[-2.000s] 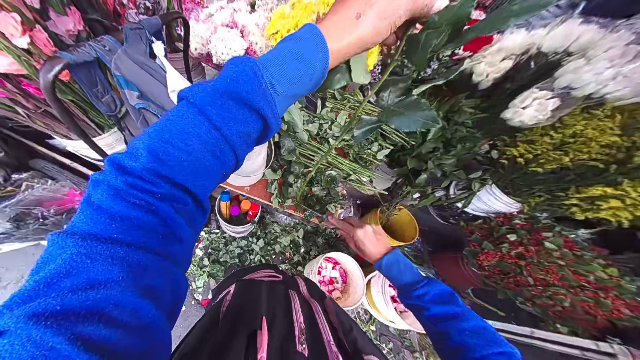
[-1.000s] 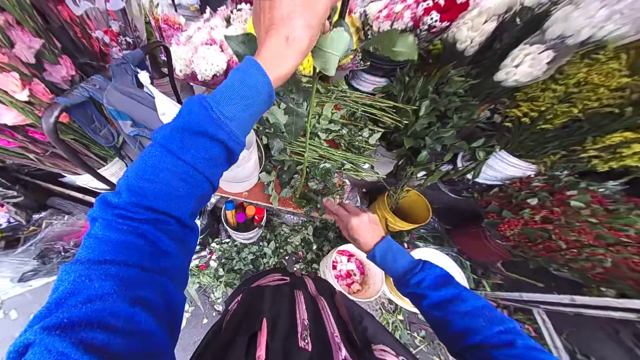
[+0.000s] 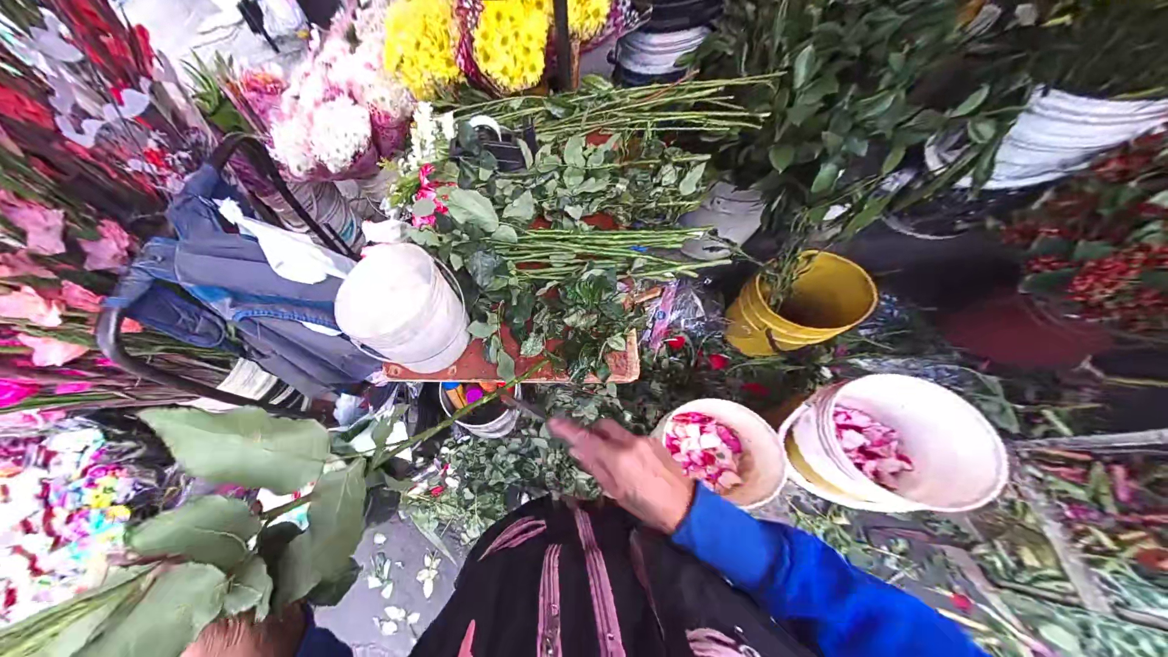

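At the bottom left, my left hand (image 3: 246,634) is closed around leafy green stems (image 3: 237,538), mostly hidden behind their large leaves. One stem runs up and right toward the wooden board. My right hand (image 3: 625,465) is blurred, palm down above the cut greenery (image 3: 520,479), left of a white bucket of pink and white petals (image 3: 762,438). A thin dark object shows by its fingertips, too blurred to name. Leafy cut stems (image 3: 602,251) lie in bunches on the reddish board (image 3: 438,365).
An upturned white bucket (image 3: 401,306) stands on the board's left end, beside a blue-grey backpack (image 3: 255,292). A small container of colored-capped items (image 3: 481,415) is below. Right are a yellow bucket (image 3: 853,283) and another white petal bucket (image 3: 967,447). Yellow flowers (image 3: 511,46) stand behind.
My left hand has come down from the top of the view to the bottom left, with leafy stems in it. My right hand has moved away from the board's edge, toward my body.
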